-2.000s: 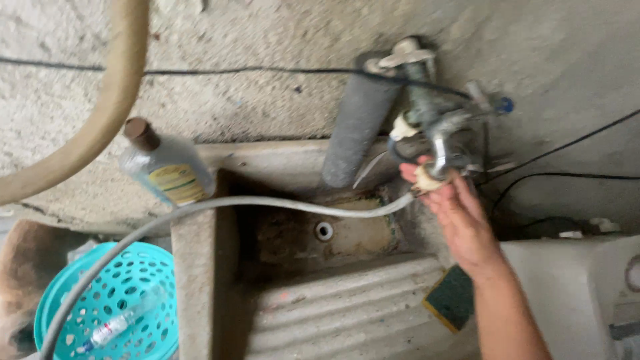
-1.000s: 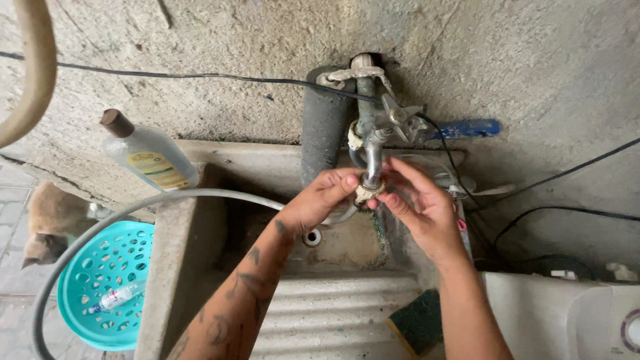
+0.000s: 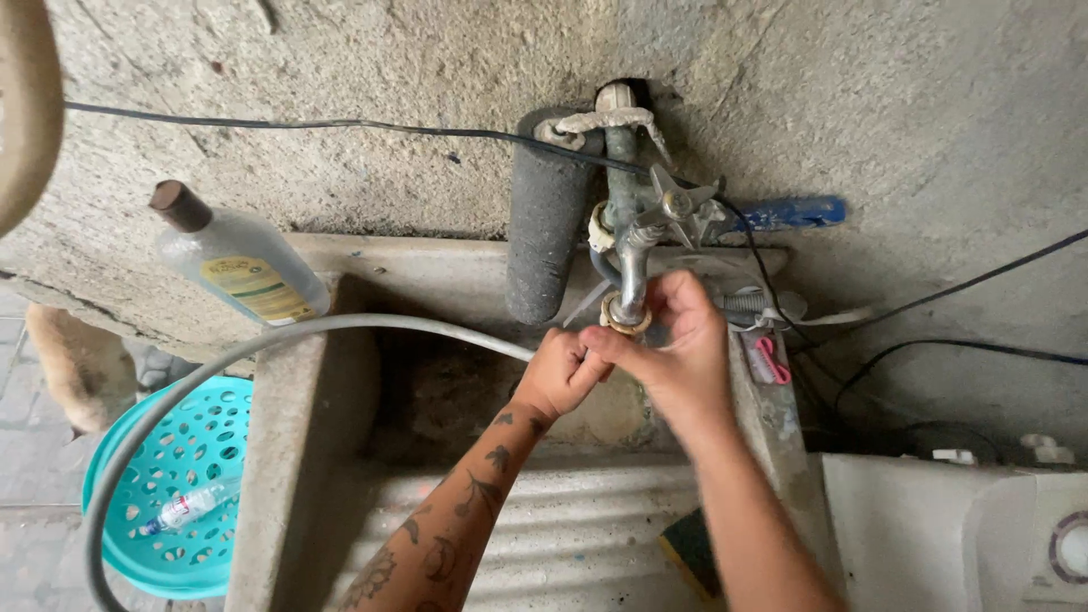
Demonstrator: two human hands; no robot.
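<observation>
Just below the spout of a metal faucet [image 3: 633,263], my left hand [image 3: 563,367] is closed around the end of a grey hose [image 3: 387,322]. My right hand [image 3: 680,344] is beside it, its thumb and fingers around the yellowish ring fitting [image 3: 626,313] at the spout's mouth. Thumb and fingers partly hide the joint between hose and fitting. Above my hands is the faucet's star-shaped handle [image 3: 677,204]. A grey foam-like cylinder [image 3: 551,229] hangs left of the faucet pipe.
The concrete laundry sink [image 3: 285,450] has a ribbed washboard and a sponge [image 3: 693,548]. A bottle [image 3: 246,263] stands at its back left corner. Lower left are a turquoise basket [image 3: 170,565] and an animal [image 3: 81,365]. Black cables cross the wall; a white appliance [image 3: 918,518] is at right.
Two seconds ago only one hand showed at the faucet; now both are there. Since one second ago my left hand has moved slightly down from the spout, onto the hose end.
</observation>
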